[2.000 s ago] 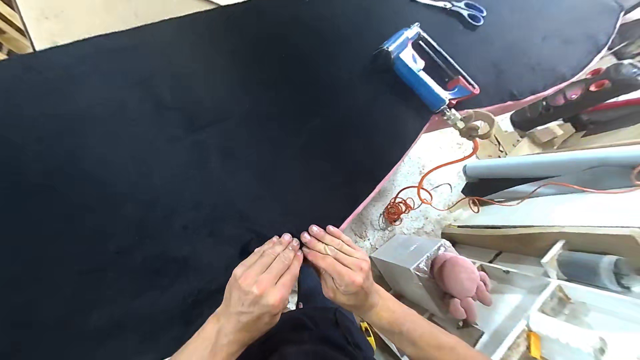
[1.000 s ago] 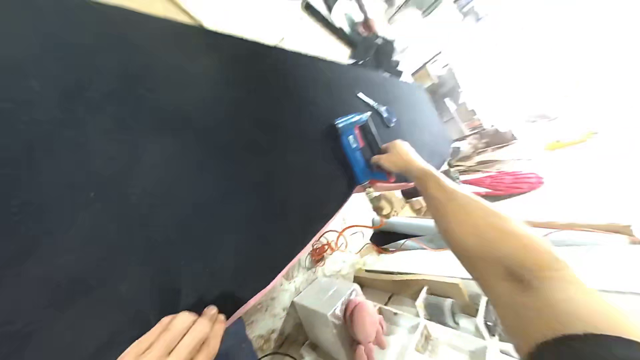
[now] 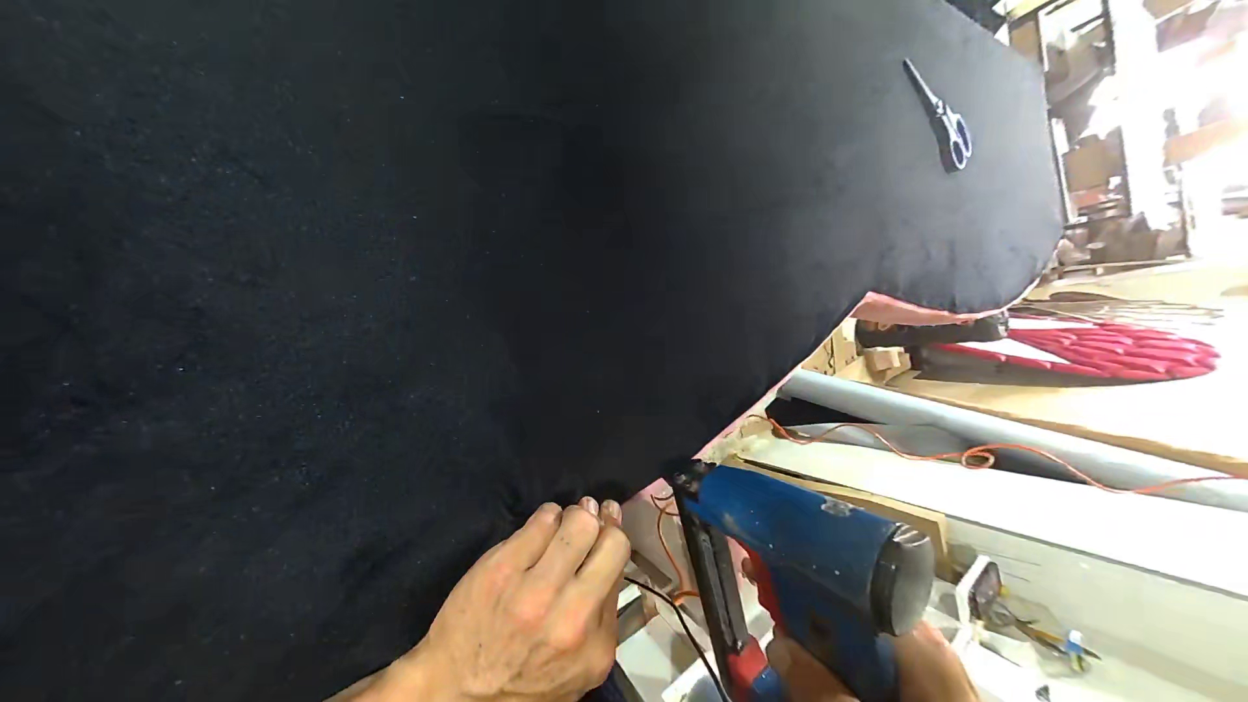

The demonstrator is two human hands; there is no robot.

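Note:
Black fabric [image 3: 439, 273] covers a large shaped panel, with pink material [image 3: 902, 310] showing along its lower right edge. My left hand [image 3: 536, 604] lies on the fabric at that edge, its fingertips pressing the cloth there. Just to its right, my right hand [image 3: 926, 663] grips a blue pneumatic staple gun [image 3: 799, 546], whose body hides most of the fingers. The gun's nose is at the fabric edge, close to my left fingertips. Scissors [image 3: 948, 122] with blue-and-white handles rest on the fabric at the upper right.
An orange air hose [image 3: 1053, 463] runs over grey rolls [image 3: 1024, 439] beside the panel. Pink padded pieces [image 3: 1121, 349] lie farther right. Below, a white shelf or compartment [image 3: 1102, 561] holds small tools, and a black cord [image 3: 673, 609] hangs between my hands.
The staple gun lay on the fabric; my right hand reached out, took hold of it and brought it back beside my left hand. My left hand has stayed at the fabric edge.

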